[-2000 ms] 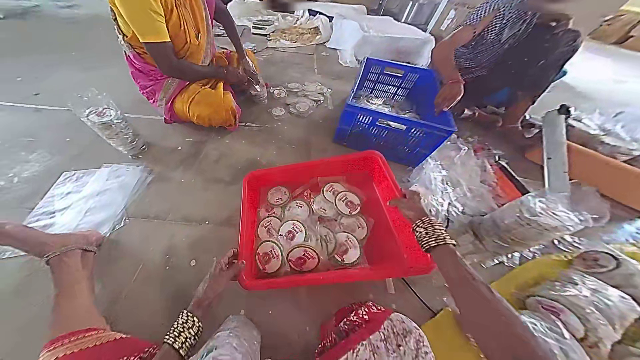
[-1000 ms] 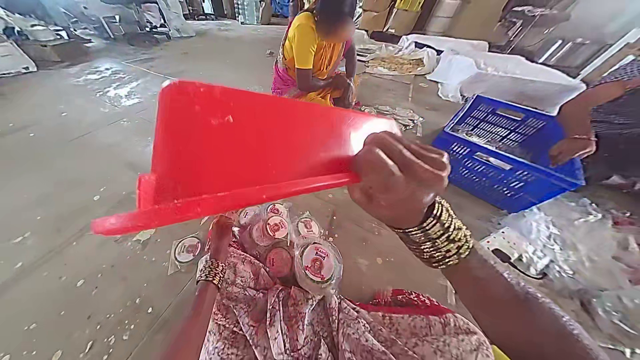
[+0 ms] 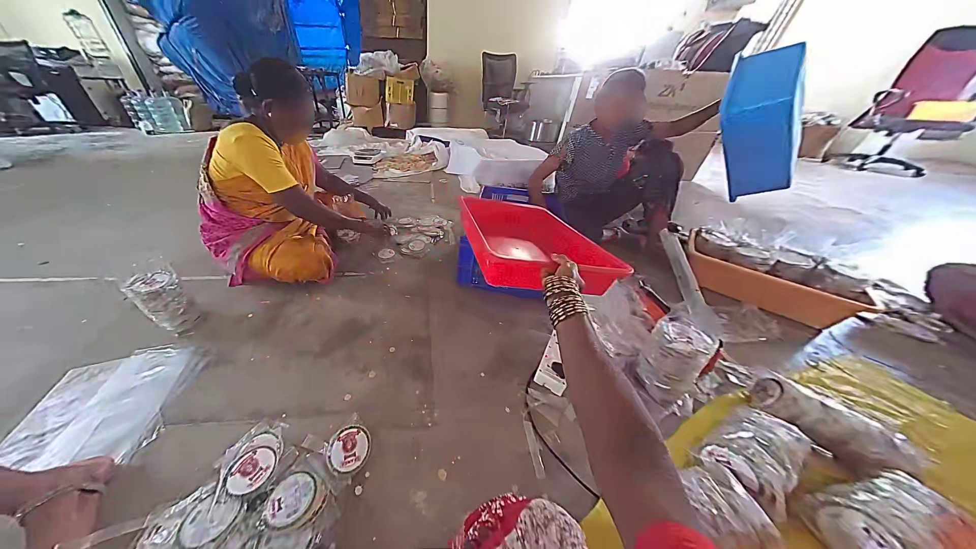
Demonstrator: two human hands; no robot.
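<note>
My right hand (image 3: 563, 273), with gold bangles on the wrist, grips the near rim of a red plastic tray (image 3: 526, 229). The tray is held out at arm's length, tilted, with no packets seen inside, in front of a blue crate (image 3: 473, 271) that it partly hides. At the lower left, round labelled packets in clear plastic (image 3: 282, 488) lie heaped on the floor. My left hand is not in view.
A seated person in yellow (image 3: 267, 198) handles similar packets. Another person (image 3: 610, 168) holds up a blue tub (image 3: 762, 122). Filled plastic bags (image 3: 755, 457) lie on yellow sheeting at right, near an orange tray (image 3: 778, 286) and a black cable (image 3: 560, 457). Plastic sheets (image 3: 99, 404) lie left.
The red tray, full of packets and then tipped up over my lap, is now held out ahead with no packets seen in it. The other person has lifted a blue tub. The view has tilted up.
</note>
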